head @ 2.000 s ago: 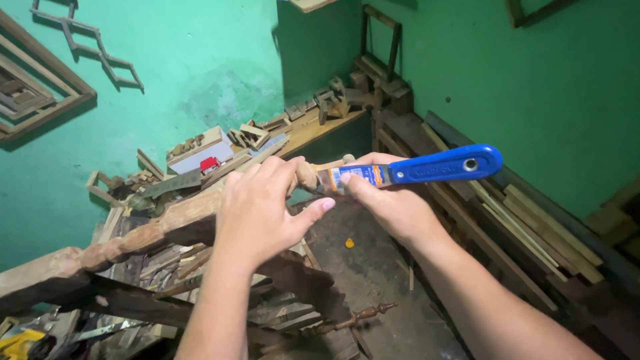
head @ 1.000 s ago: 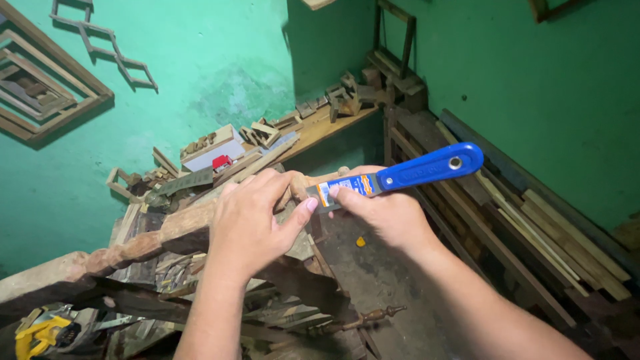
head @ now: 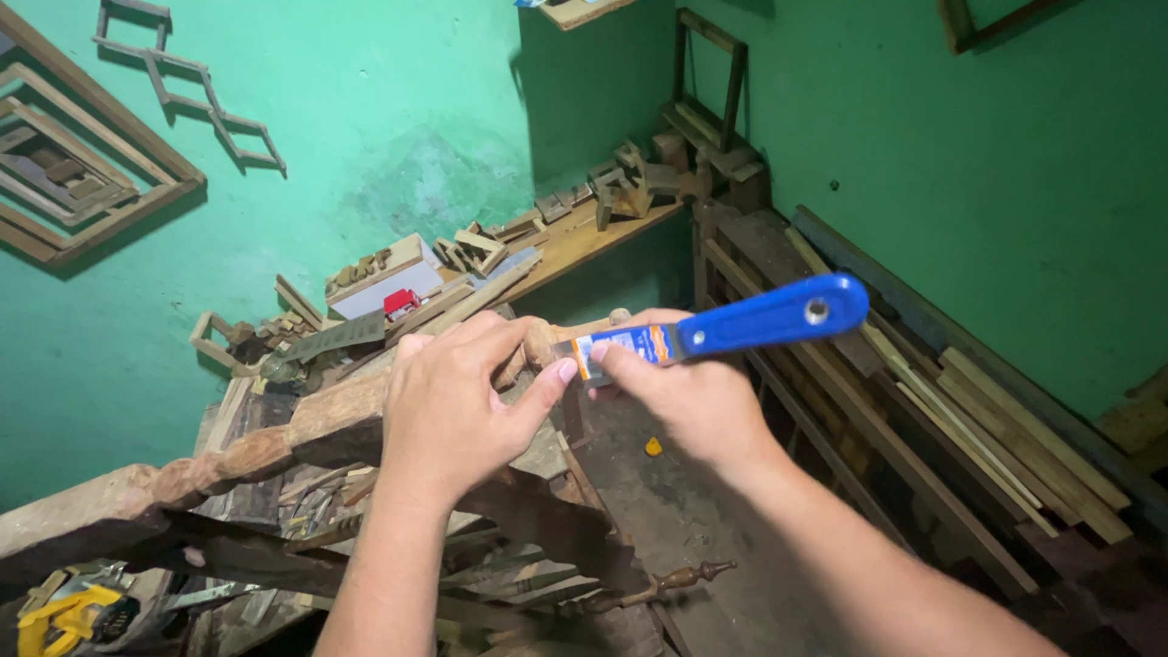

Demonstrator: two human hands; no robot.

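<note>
My right hand (head: 698, 401) grips a putty knife (head: 771, 315) by its labelled metal blade, and the blue plastic handle points to the upper right. The blade's end touches the rounded tip of a turned wooden post (head: 246, 456), which runs from the lower left to the middle. My left hand (head: 465, 401) is wrapped over the post near that tip, its thumb beside the blade. The fingers' far side is hidden.
A wooden shelf (head: 593, 239) with wood offcuts runs along the green wall. Long boards (head: 1031, 438) lie on a rack at the right. A turned spindle (head: 689, 577) juts out below, and a yellow tool (head: 68, 622) lies at the lower left.
Both hands stay at the tip of the post. The putty knife's handle has tilted slightly further upward since the first frame.
</note>
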